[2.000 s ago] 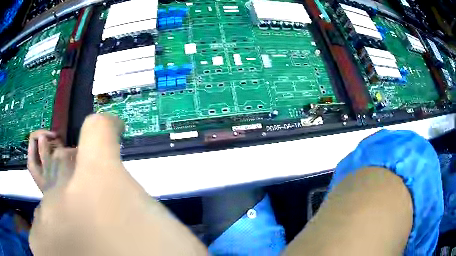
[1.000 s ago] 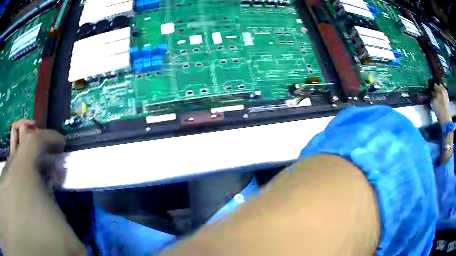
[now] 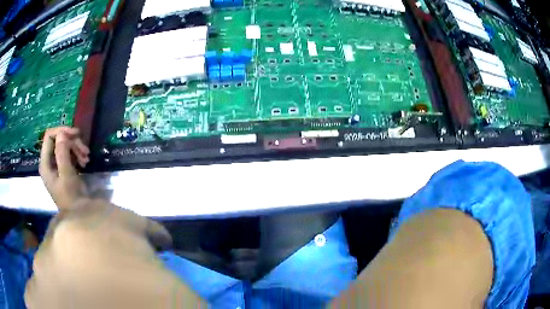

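A large green circuit board [image 3: 283, 84] lies in a black carrier [image 3: 199, 151] with white lettering. White blocks [image 3: 169, 57], blue blocks [image 3: 229, 65] and small edge parts sit on it. My left hand [image 3: 66, 157] is at the carrier's front edge, by the lower end of a red-brown crossbar [image 3: 89, 90], with fingers bent; no part shows in it, and its grip is unclear. A large blurred wrist or forearm shape lies below it. My right forearm and blue sleeve show at the lower right; the right hand is out of the picture.
Neighbouring boards lie at the left [image 3: 42, 96] and right [image 3: 512, 105], beyond the crossbars. A long white conveyor rail [image 3: 259, 187] runs along the front, between the carriers and my blue coat [image 3: 313, 259]. Blue clothing shows at the lower left edge.
The view has shifted, so the boards appear farther right than one second ago. My left hand stays by the same crossbar end. The other person's hand at the right edge is gone from view.
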